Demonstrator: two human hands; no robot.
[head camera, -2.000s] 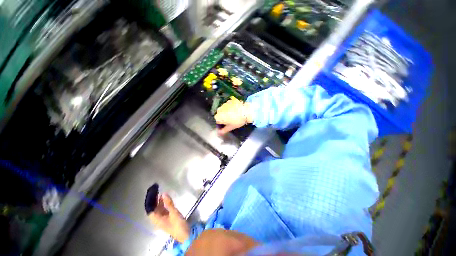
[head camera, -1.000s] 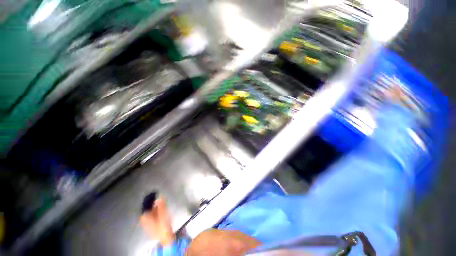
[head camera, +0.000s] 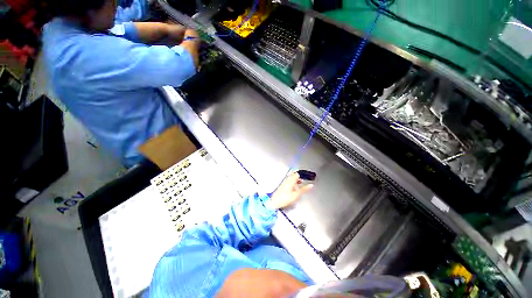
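Note:
My left hand (head camera: 290, 189) is over the shiny metal plate (head camera: 262, 137) between the conveyor rails, with dark fingertips that look like black finger covers. Its thumb stands apart from the fingers, and I see no part in it. A blue coiled cord (head camera: 338, 87) runs from the far side down to this hand. My right hand is out of view. A green circuit board (head camera: 478, 257) with yellow parts is cut off at the lower right. A white component tray (head camera: 219, 180) with rows of small yellow-black parts lies left of my sleeve.
Beyond the far rail (head camera: 373, 166) are bins with silver metal strips (head camera: 426, 125), small black components (head camera: 350, 96), white parts (head camera: 304, 87) and yellow components (head camera: 248, 22). A person in a blue coat (head camera: 108, 75) works at the upper left. Brown cardboard (head camera: 169, 148) lies by the tray.
The view has swung left, bringing in the neighbouring person and the component tray. The blue crate and my right hand have left the picture. The board now shows only at the lower right.

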